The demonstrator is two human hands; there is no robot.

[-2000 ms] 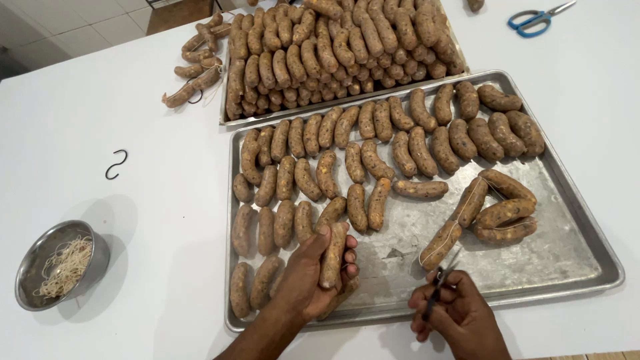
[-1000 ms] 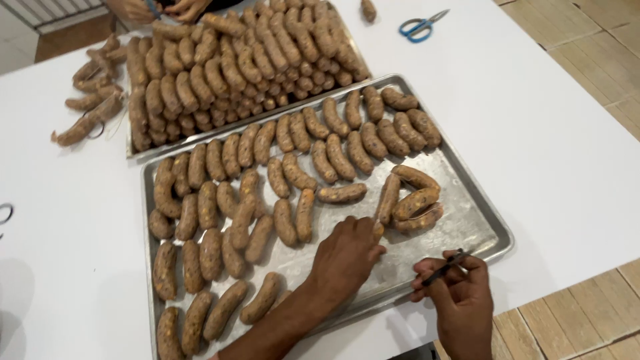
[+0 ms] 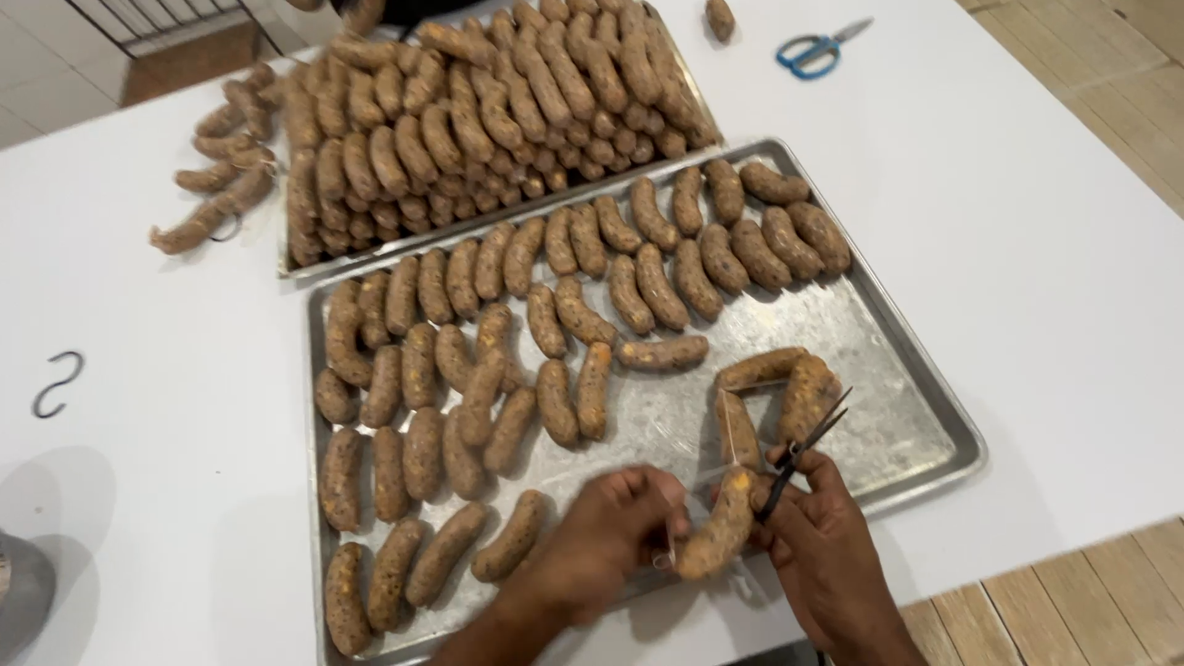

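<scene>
My right hand holds small dark scissors, their blades pointing up and right, and its fingers touch a sausage link near the tray's front edge. Just left of that link, my left hand has its fingertips pinched at white string; the hand is slightly blurred. The string runs up to more linked sausages lying on the metal tray. Separate sausages lie in rows over the left and back of the tray.
Behind stands a second tray piled high with sausages. More links lie at its left on the white table. Blue-handled scissors and a sausage piece are at the back. A metal S-hook and a metal bowl are at left.
My left hand has moved from the linked sausages to the tray's front edge. The end link now hangs between my hands, near the scissors.
</scene>
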